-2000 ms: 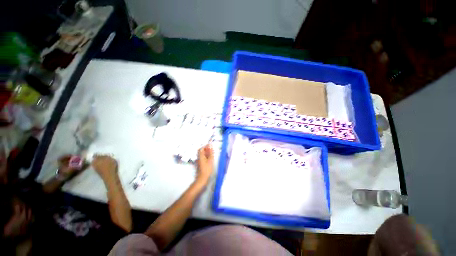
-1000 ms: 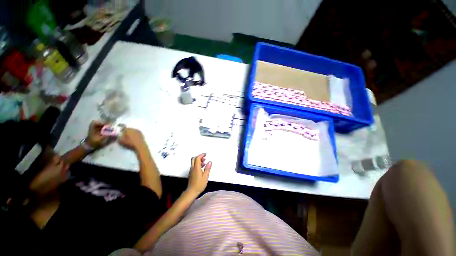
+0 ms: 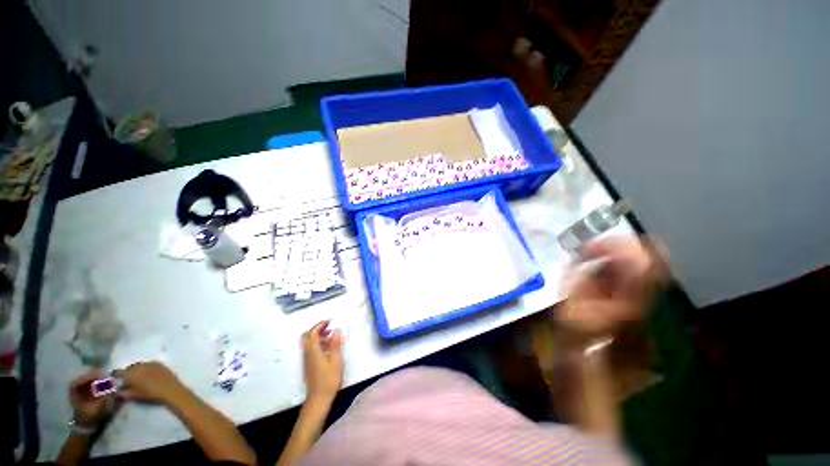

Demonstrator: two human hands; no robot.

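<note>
My left hand is at the table's front edge, fingers curled; a tiny pale spot shows at its fingertips, but I cannot tell if it is a held piece. My right hand is raised at the right, strongly blurred, its fingers overlapping the view of the clear bottle. The smaller blue crate has a white liner and pink printed pieces along its far side. The large blue crate behind it holds rows of pink pieces and a tan board. A tray of small white blocks stands left of the crates.
A black coil and grey-white bottle stand on the white table. Small printed pieces lie scattered. At the lower left, a co-worker's hands hold a pink piece. A bin stands beyond the table.
The view has swung right, shifting the table leftward in the picture. My right hand has come into view at the right. My left hand's fingers are more curled than one second ago.
</note>
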